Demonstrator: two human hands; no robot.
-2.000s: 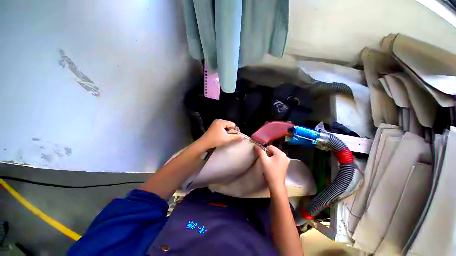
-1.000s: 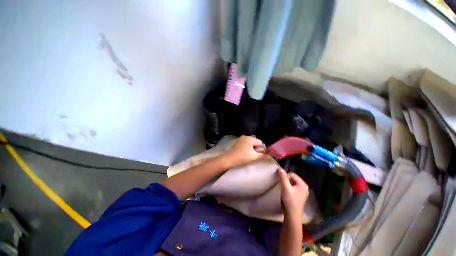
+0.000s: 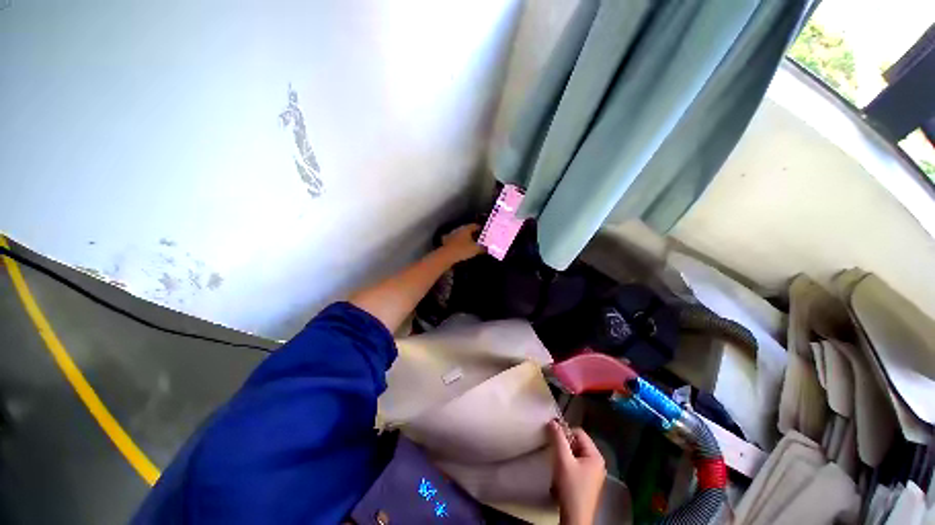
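Observation:
The beige sewn cover [image 3: 502, 410] lies over my lap, with a small white tab [image 3: 452, 377] on it. My right hand [image 3: 579, 470] pinches its edge just below the red trimmer head [image 3: 590, 373]. My left hand [image 3: 464, 242] is off the cover, at the left edge of the upright phone with a lit pink screen [image 3: 502, 220]. Its fingertips are small and partly hidden there, so I cannot tell if they grip the phone.
The blue wrapped neck [image 3: 654, 401] leads to a grey ribbed hose with red tape [image 3: 709, 473]. Black bags [image 3: 625, 320] lie behind the trimmer. Stacked covers [image 3: 805, 477] stand at right. A green-grey curtain [image 3: 636, 113] hangs above; a white panel [image 3: 226, 154] is at left.
My left hand has let go of the cover edge and moved up to the phone. My right hand still pinches the edge, now lower. The view has turned, showing more curtain and a window.

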